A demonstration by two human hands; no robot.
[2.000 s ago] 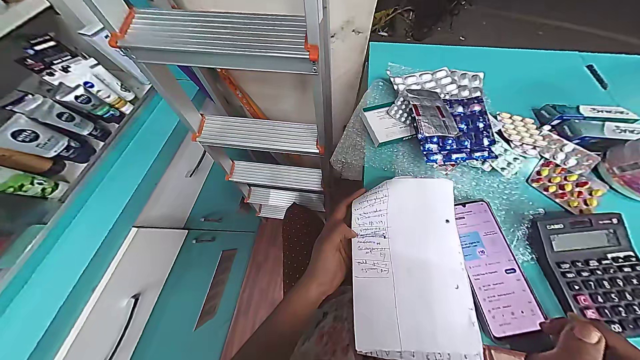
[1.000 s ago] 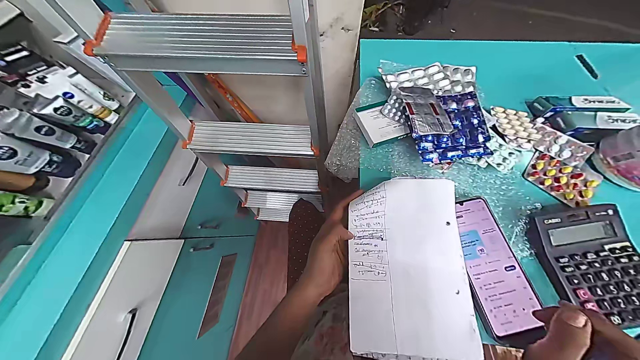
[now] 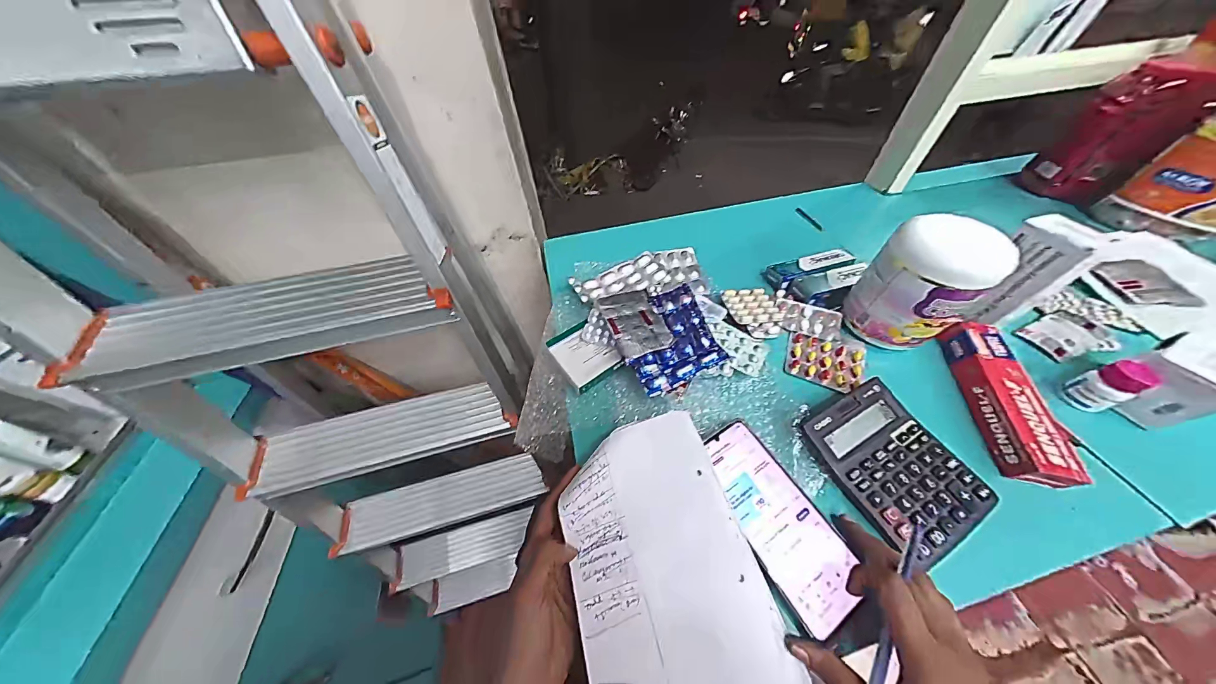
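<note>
My left hand (image 3: 546, 579) grips the left edge of a folded paper sheet (image 3: 674, 560) that bears handwriting. In my right hand (image 3: 902, 608) is a pen (image 3: 895, 608), held between the fingers, and the fingertips lie at the lower right edge of a smartphone (image 3: 784, 532) with its screen lit. Just right of the phone a black Casio calculator (image 3: 898, 465) rests on the teal counter. Behind the paper lie a blue blister pack (image 3: 674, 342) and silver blister strips (image 3: 646, 274), piled on bubble wrap (image 3: 546, 408). A strip of red and yellow capsules (image 3: 825, 361) is beyond the calculator.
An aluminium stepladder (image 3: 380, 427) stands at the left, close to the counter (image 3: 627, 226). Farther right are a white-lidded tub (image 3: 931, 280), a red carton (image 3: 1015, 404), a small bottle with a pink cap (image 3: 1111, 385) and opened cartons. Red brick-patterned surface (image 3: 1111, 608) shows at the lower right.
The view has swung to the right, bringing the tub and red carton into sight. My left hand still holds the paper. The pen in my right hand now shows plainly.
</note>
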